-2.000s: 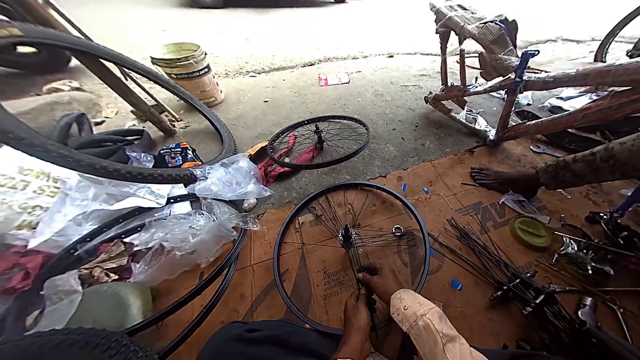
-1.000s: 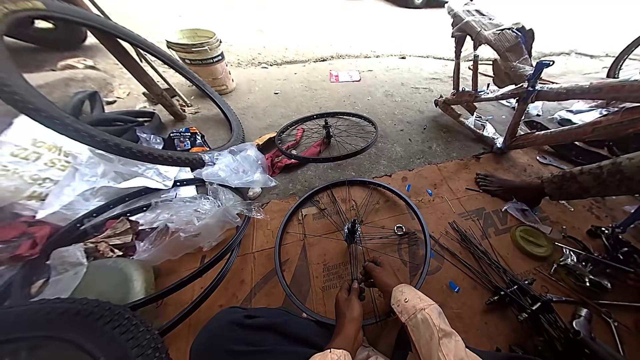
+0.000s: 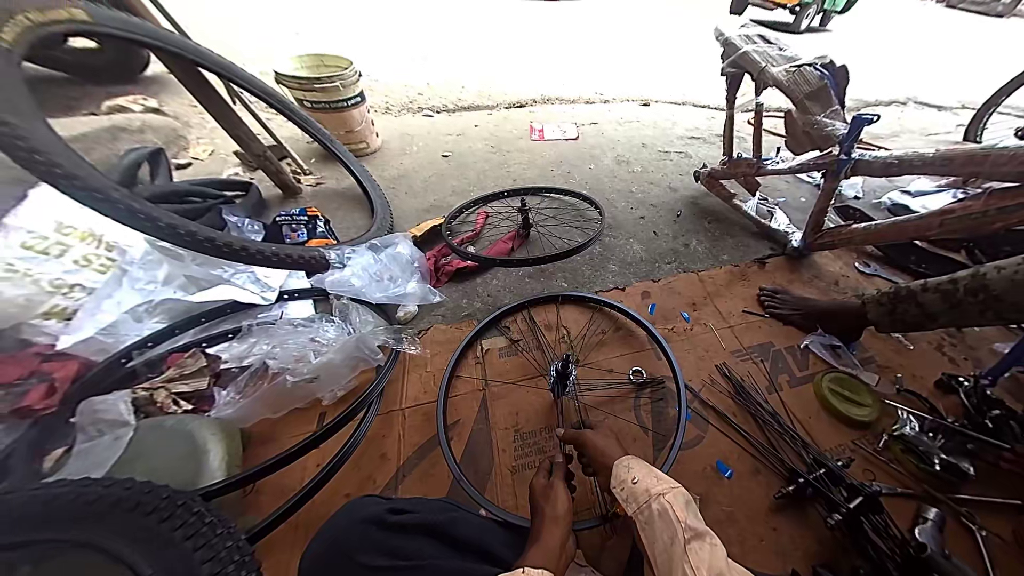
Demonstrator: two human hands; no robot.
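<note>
A black bicycle wheel rim lies on brown cardboard in front of me, its hub at the centre with spokes fanned out, several bunched toward the right. My left hand is closed around spokes inside the near part of the rim. Touching it from the right, my right hand has its fingers on spokes too. Which spokes each hand grips is too small to tell. A small metal ring rests on the right-hand spokes. Farther right lies a bundle of loose spokes among several dark hubs.
Beyond is a spoked wheel on a red cloth. Tyres, bare rims and plastic bags crowd the left. At right are a wrapped bicycle frame, another person's bare foot, a green lid and metal parts.
Both hands stay together at the near spokes of the rim, with small shifts of the fingers. A vehicle shows at the top right now.
</note>
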